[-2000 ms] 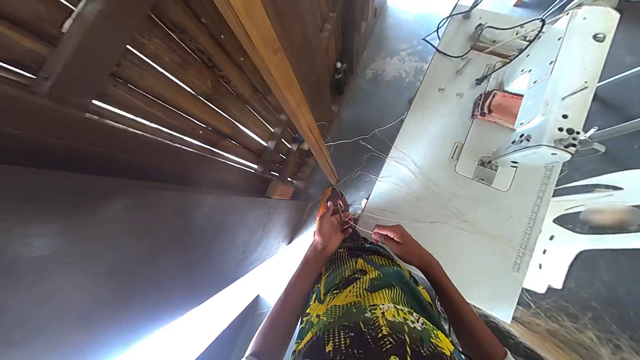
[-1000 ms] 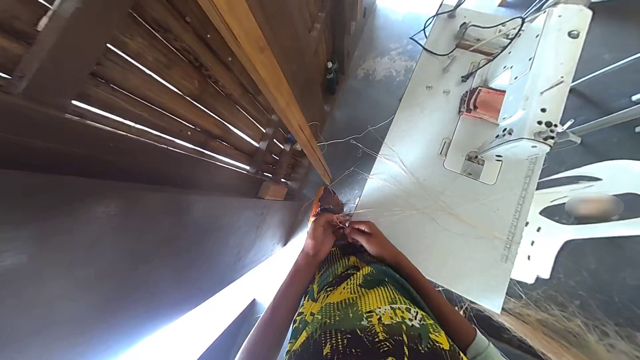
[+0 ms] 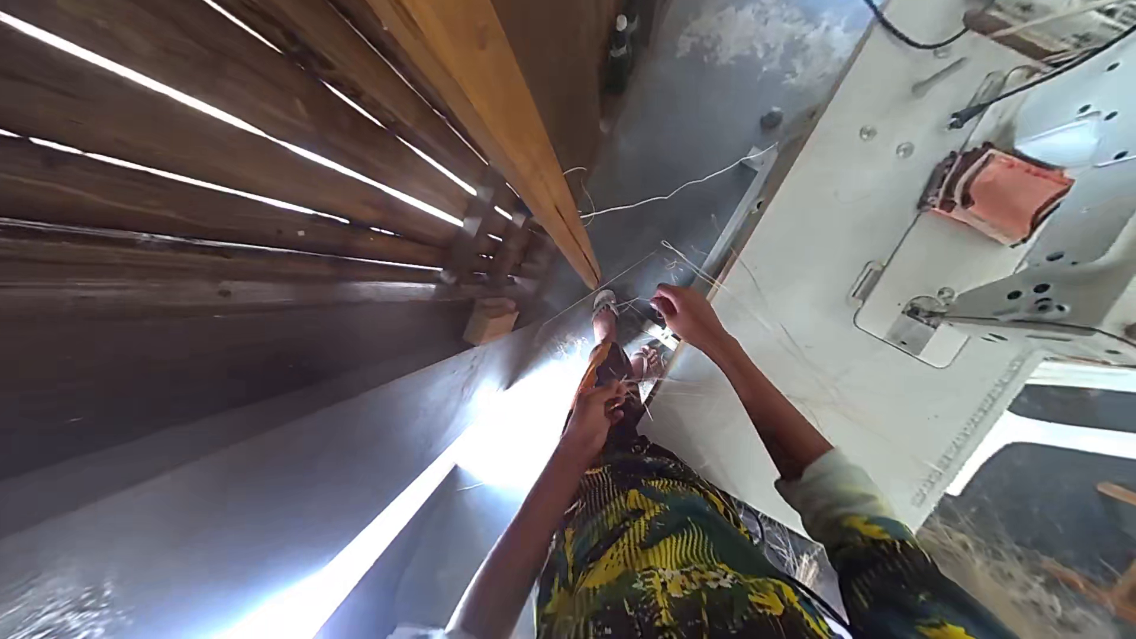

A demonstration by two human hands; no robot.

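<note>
My left hand (image 3: 597, 413) is closed at my lap, beside an orange-edged dark item (image 3: 593, 371); thin pale strands come out by its fingers. Farther forward and to the right, my right hand (image 3: 682, 312) is pinched at the edge of the white sewing table, and a thin thread seems to run from its fingertips. Loose pale threads (image 3: 688, 259) hang by the table edge near it. Which hand grips which strand is too fine to make out.
An industrial sewing machine (image 3: 1056, 297) stands on the white table (image 3: 799, 266), with folded reddish fabric (image 3: 1012, 193) on it. A wooden post (image 3: 497, 115) and slatted wall are at left. A bottle (image 3: 619, 53) stands farther off; a white chair (image 3: 1012, 435) is at right.
My hands were together at my lap one second ago. Now they are apart: my right hand has moved forward and to the right, while the left stays near the lap.
</note>
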